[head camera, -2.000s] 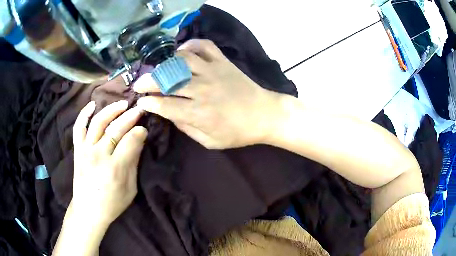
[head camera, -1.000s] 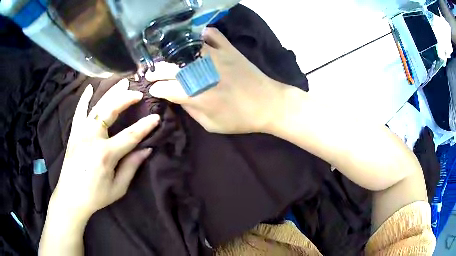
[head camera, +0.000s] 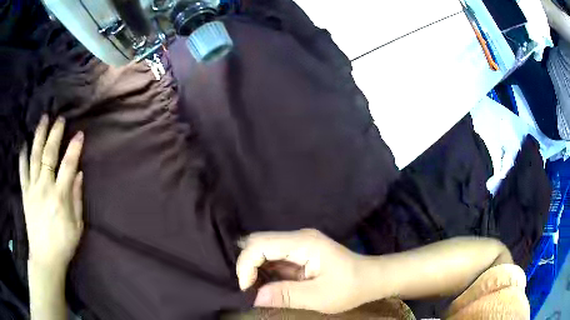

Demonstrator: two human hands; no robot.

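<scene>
The gathered dark brown piece [head camera: 137, 162] lies left of the puckered seam edge [head camera: 181, 125], which runs down from the presser foot [head camera: 156, 66]. The smooth dark brown panel [head camera: 300, 119] lies to the right of the seam. My left hand [head camera: 53, 187] rests flat on the fabric at the far left, fingers apart. My right hand [head camera: 306, 269] is at the bottom centre, thumb and curled fingers closed on the lower part of the dark fabric; the exact grip is partly hidden. The sewing machine head [head camera: 106, 28] is above, cut off by the top edge.
A grey-blue ribbed knob [head camera: 210, 41] sticks out beside the needle area. The white table [head camera: 387, 75] shows at upper right, with an orange tool [head camera: 484, 47] near its edge. A dark cloth heap [head camera: 437, 187], white scraps [head camera: 494, 137] and a blue crate [head camera: 558, 194] are at the right.
Both hands have left the needle area: my left hand moved out left, my right hand down toward my lap. The seam and smooth panel are uncovered. The machine head appears higher in view.
</scene>
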